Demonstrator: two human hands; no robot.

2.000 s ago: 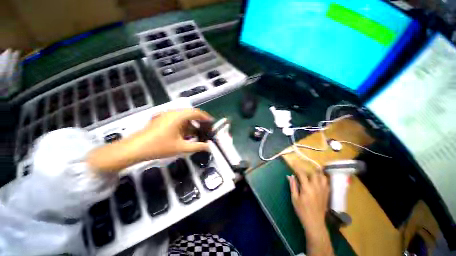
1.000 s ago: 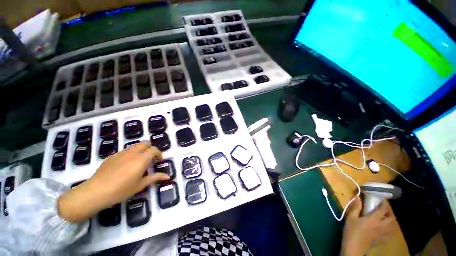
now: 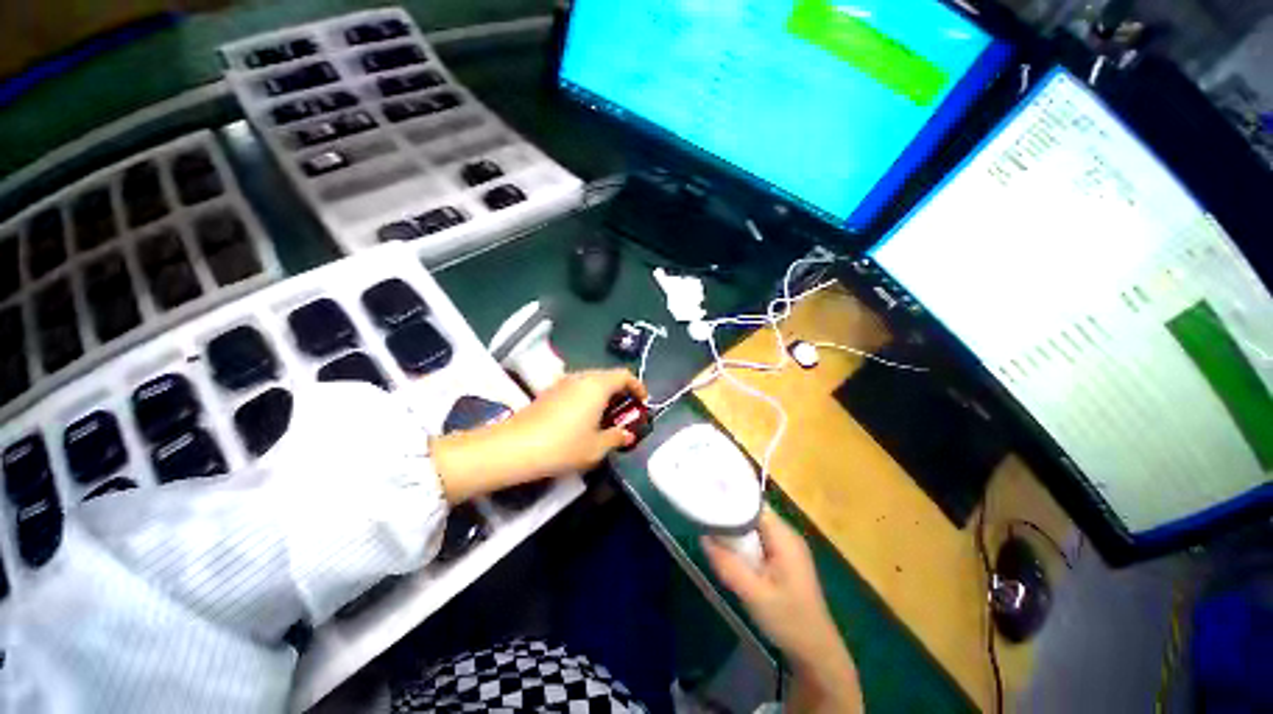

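My left hand [image 3: 559, 426] reaches past the right edge of the near tray [image 3: 482, 366] and holds a black square unit [image 3: 627, 417] between thumb and fingers. A red glow shows on the unit's face. My right hand [image 3: 772, 575] is closed around the handle of a white handheld scanner [image 3: 705, 476]. The scanner's rounded head is just right of and below the unit, apart from it. The near tray holds several black units in rows; my left sleeve hides part of them.
A second white scanner [image 3: 526, 349] lies by the tray's right edge. White cables [image 3: 754, 366] tangle over the wooden board [image 3: 838, 481], near a small black square unit [image 3: 628, 339]. Mice [image 3: 595, 265], [image 3: 1021, 589], two monitors [image 3: 782, 98], [image 3: 1103, 293] and two more trays [image 3: 405, 154], [image 3: 126, 251] stand around.
My left hand has moved right from over the tray and now holds a unit beyond its edge. My right hand has brought the scanner left, towards the unit. The view has turned right.
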